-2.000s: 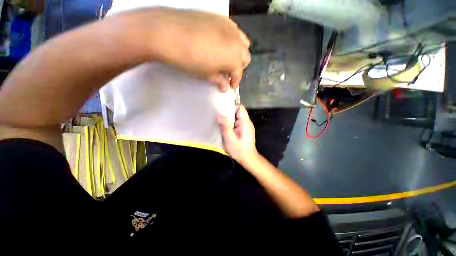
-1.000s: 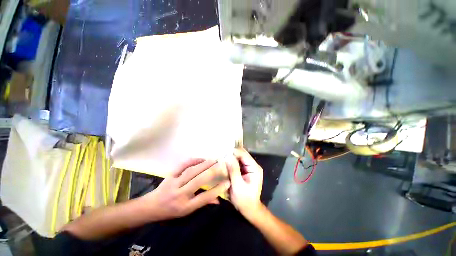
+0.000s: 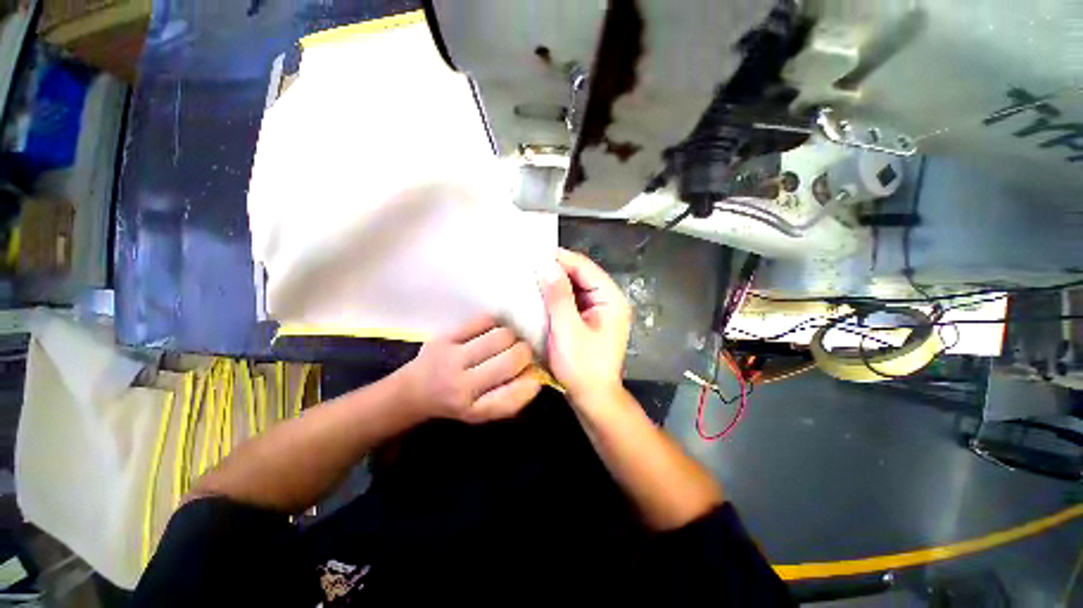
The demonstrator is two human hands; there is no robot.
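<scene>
A cream cover piece with yellow edging lies on the dark tabletop, its right side running up to the sewing machine head. My left hand grips the cover's near edge close to its right corner. My right hand pinches the right edge just beside it, thumb on top. A bit of yellow edge shows between the hands. The needle area is hidden behind the machine head.
A stack of cream pieces with yellow edges stands at the lower left. Thin cables and a red loop hang right of the table. A pale yellow ring sits on a white shelf. A yellow line crosses the grey floor.
My left hand has come down from above the cover to its near edge. The cover and both hands have shifted up slightly, and the machine head has come into view over the right side.
</scene>
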